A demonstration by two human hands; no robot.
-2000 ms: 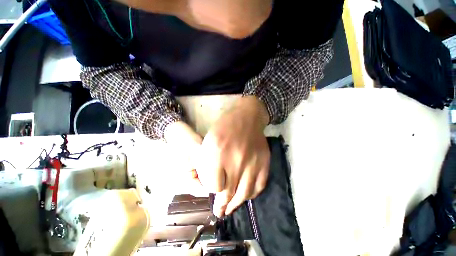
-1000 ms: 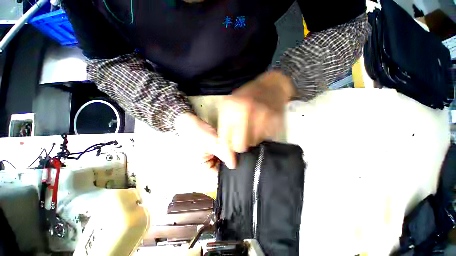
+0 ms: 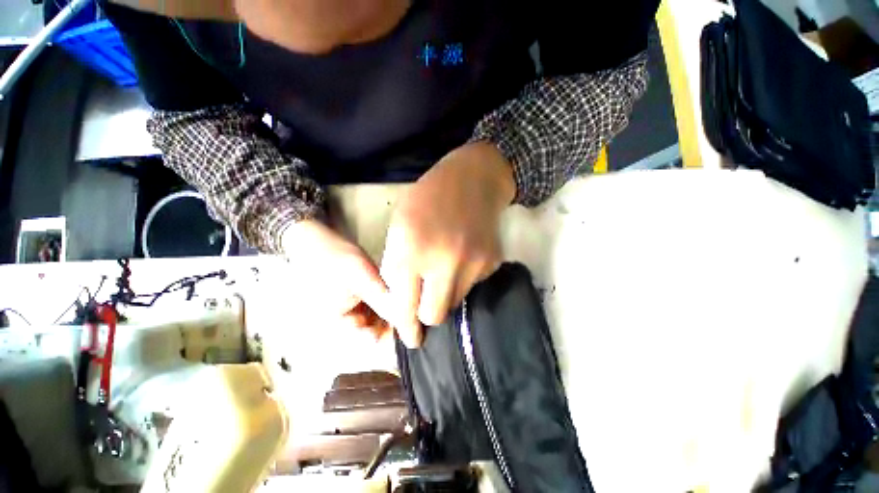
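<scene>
A black fabric bag piece point(image 3: 525, 385) with a pale zipper line point(image 3: 474, 371) lies on the white table, its lower end beside the dark presser foot area point(image 3: 434, 476) at the bottom centre. My left hand point(image 3: 448, 241), on the picture's right, pinches the upper left edge of the piece. My right hand point(image 3: 342, 279), on the picture's left, holds the same edge close beside it. Its fingertips are partly hidden, and the two hands touch or overlap. The lower end of the piece is cut off by the frame.
The cream sewing machine head point(image 3: 222, 424) is at the bottom left, with brownish slide plates point(image 3: 361, 421) beside it. Red and dark thread parts point(image 3: 104, 351) stand at far left. Stacked black panels point(image 3: 790, 106) are at top right, loose black pieces point(image 3: 819, 433) at lower right.
The bag piece was swung out straighter and lay flat one second ago; now its upper end is tilted left and bunched. My left hand has moved left and down onto its edge.
</scene>
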